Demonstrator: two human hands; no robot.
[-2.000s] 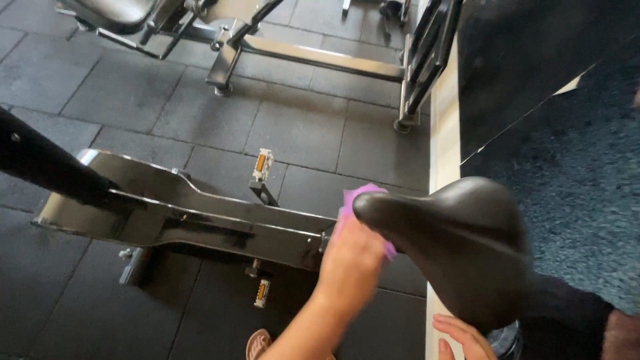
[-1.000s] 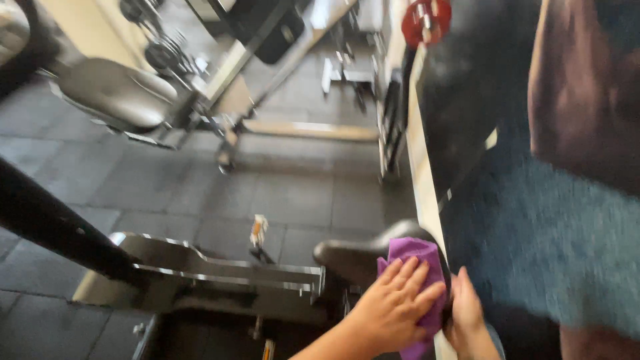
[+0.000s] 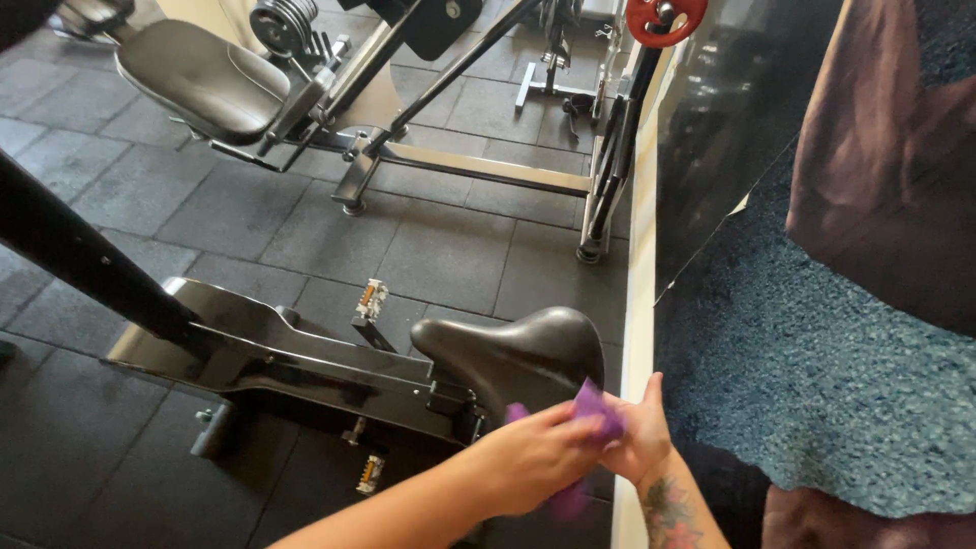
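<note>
The purple cloth (image 3: pixel 602 415) is gripped in my left hand (image 3: pixel 545 454), which reaches in from the lower left with its back up. My right hand (image 3: pixel 637 442) is turned palm up, thumb apart, against the cloth and my left fingertips; its other fingers are partly hidden. Both hands are over the rear lower edge of a black exercise bike saddle (image 3: pixel 526 347). Motion blurs the cloth's lower part. Left of the saddle runs the bike's dark frame (image 3: pixel 305 358), with one pedal (image 3: pixel 371 300) above it and another pedal (image 3: pixel 370 474) below.
A machine with a black padded seat (image 3: pixel 202 76) and a metal crossbar (image 3: pixel 488 168) stands beyond the bike on dark floor tiles. A red weight plate (image 3: pixel 665 19) is at the top. Along the right, a pale edge strip (image 3: pixel 643 305) borders a dark surface, with brown fabric (image 3: pixel 884 175) beyond.
One second ago my left hand pressed the cloth on the saddle, with my right hand at its edge. Now the saddle's top shows, and the cloth is between my hands.
</note>
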